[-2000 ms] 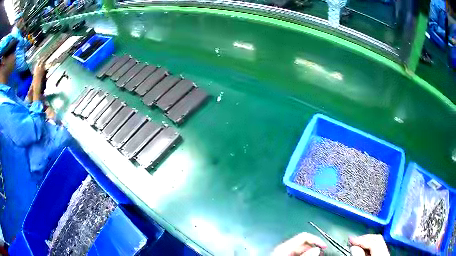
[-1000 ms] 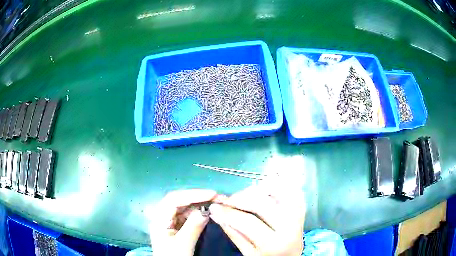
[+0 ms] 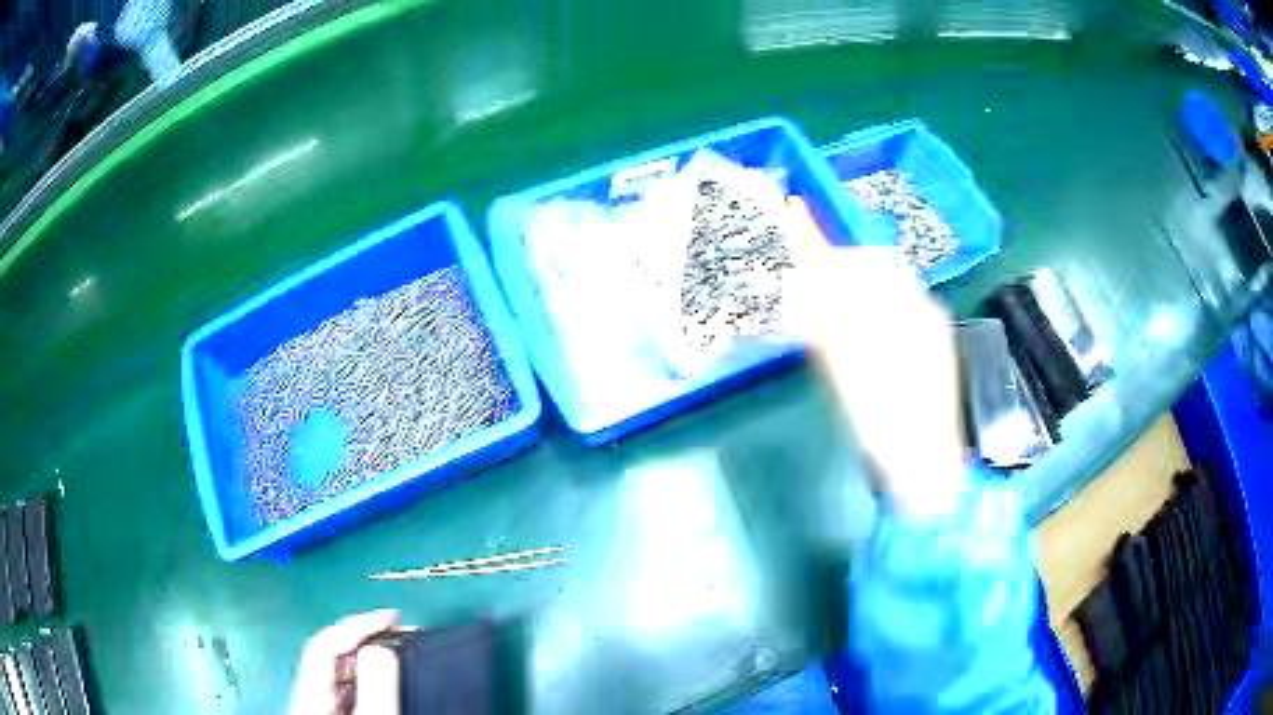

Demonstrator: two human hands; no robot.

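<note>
My left hand (image 3: 349,668) is at the bottom edge, partly cut off, and holds a black housing (image 3: 458,673) upright at the near side of the green bench. My right hand (image 3: 887,370) is blurred and overexposed. It reaches over the right side of the middle blue bin (image 3: 593,430), and its fingers cannot be made out. That bin holds whitish bag plastic (image 3: 593,300) and small silver and dark fittings (image 3: 733,266). Tweezers (image 3: 468,564) lie on the bench below the large left bin.
The large left bin (image 3: 210,461) holds many silver pins (image 3: 405,370). A small right bin (image 3: 977,231) holds tiny silver bits. Black housings stand in rows at far left (image 3: 28,559) and in a group at right (image 3: 1040,342). A cardboard-lined box (image 3: 1117,517) of black parts is lower right.
The view has turned right. My right hand has left the housing and moved up and right to the middle bin. My left hand still holds the housing.
</note>
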